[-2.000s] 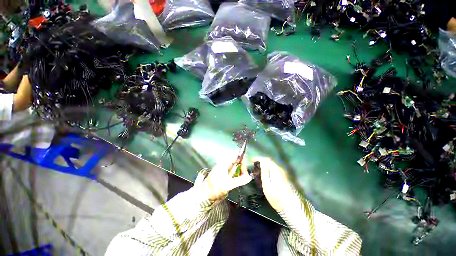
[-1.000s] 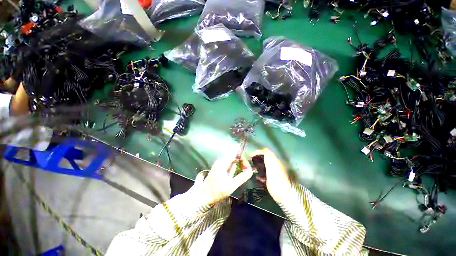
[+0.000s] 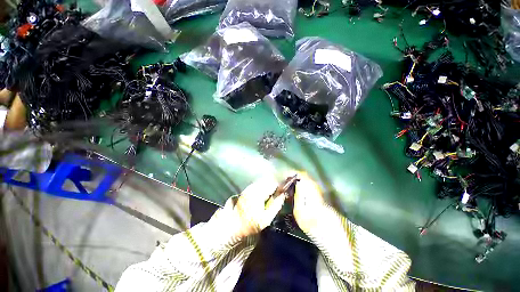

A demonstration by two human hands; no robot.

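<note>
My left hand [image 3: 261, 201] is closed on a slim screwdriver [image 3: 288, 183], whose shaft now points right to the part in my right hand; its handle is mostly hidden by the fingers. My right hand [image 3: 308, 201] holds a small black housing [image 3: 290, 193], largely covered by the fingers. Both hands are close together near the bench's front edge. A dark cable [image 3: 283, 222] hangs in a coil below them. A loose heap of tiny silvery screws [image 3: 272, 144] lies on the green bench beyond the hands.
An open bag of black parts [image 3: 337, 85] lies ahead, another bag [image 3: 246, 65] beside it. Cabled boards [image 3: 450, 131] are piled right, black cabled units [image 3: 68, 74] left. One coiled unit [image 3: 203, 133] lies left of the screws. A person's hand [image 3: 17, 111] is at far left, above a blue frame [image 3: 71, 178].
The screwdriver tip has swung from the screw heap to the housing in my right hand. The bench view has shifted slightly up and left.
</note>
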